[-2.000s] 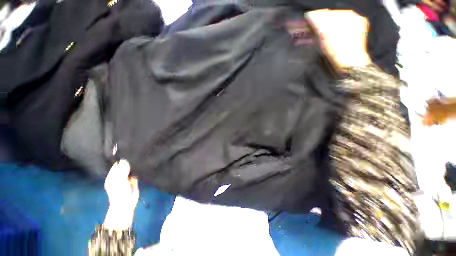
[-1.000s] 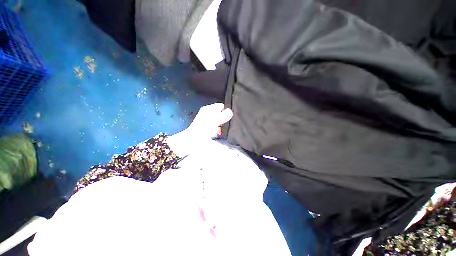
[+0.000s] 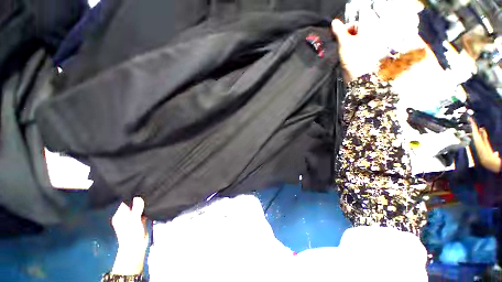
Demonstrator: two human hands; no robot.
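Note:
A large black jacket point(image 3: 192, 126) lies spread in front of me, its smooth fabric in long diagonal folds. A small red marking point(image 3: 316, 45) shows near its upper right end. My left hand point(image 3: 130, 220) holds the jacket's lower left edge between thumb and fingers. My right hand point(image 3: 352, 47) is at the upper right end, gripping the fabric beside the marking; its sleeve is patterned. Glare washes out both hands, and the right fingertips are partly hidden. Whether the left hand also holds a small tool cannot be told.
Grey cloth point(image 3: 22, 137) hangs at the left. A white table point(image 3: 435, 157) with small dark items stands at the right. Another person's hand point(image 3: 485, 146) is at the far right. Blue floor point(image 3: 297, 217) shows below, with light blue bags point(image 3: 468, 250) at the lower right.
The view has swung from the lower left back over the jacket. The jacket is now stretched diagonally between both hands, with my right hand at its upper right end.

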